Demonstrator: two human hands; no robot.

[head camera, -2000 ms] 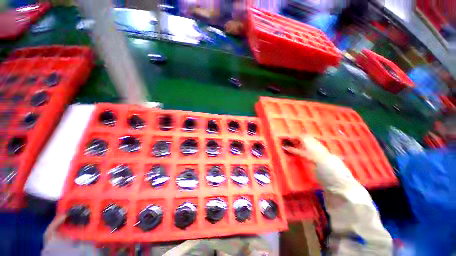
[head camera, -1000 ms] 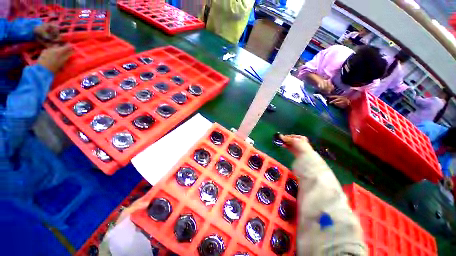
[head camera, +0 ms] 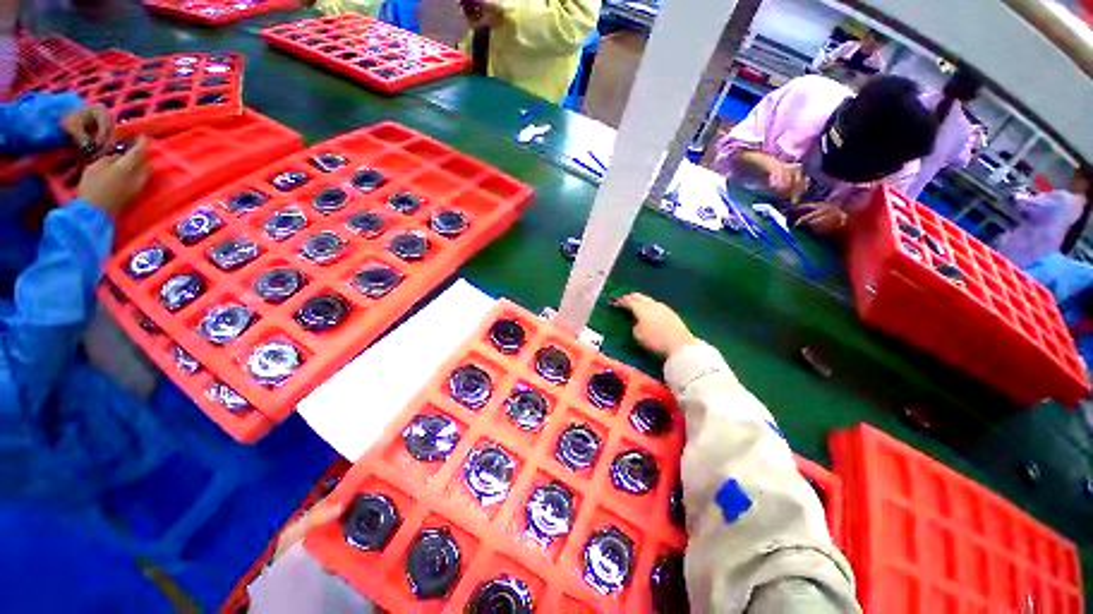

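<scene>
A red tray (head camera: pixel 527 462) of round glossy black units lies in front of me, cut off by the bottom edge. One unit (head camera: pixel 489 471) sits in each visible pocket. My left hand (head camera: pixel 300 534) grips the tray's lower left edge, fingers partly hidden. My right hand (head camera: pixel 651 321) is beyond the tray's far edge, over the green surface beside the post, fingers pointing left. A small dark spot shows at its fingertips; whether it holds a unit cannot be told. My right sleeve covers part of the tray's right side.
A white sheet (head camera: pixel 390 366) lies left of the tray, beside a partly filled red tray (head camera: pixel 324 240). A white post (head camera: pixel 623 180) stands beyond. An empty-looking red tray (head camera: pixel 959 528) is at right, stacked trays (head camera: pixel 959 312) behind. A person in blue (head camera: pixel 60 288) works at left; others sit opposite.
My right hand has moved from the tray's right part to the green surface, first holding a black unit there, then shifting left towards the post. The view has swung to the left.
</scene>
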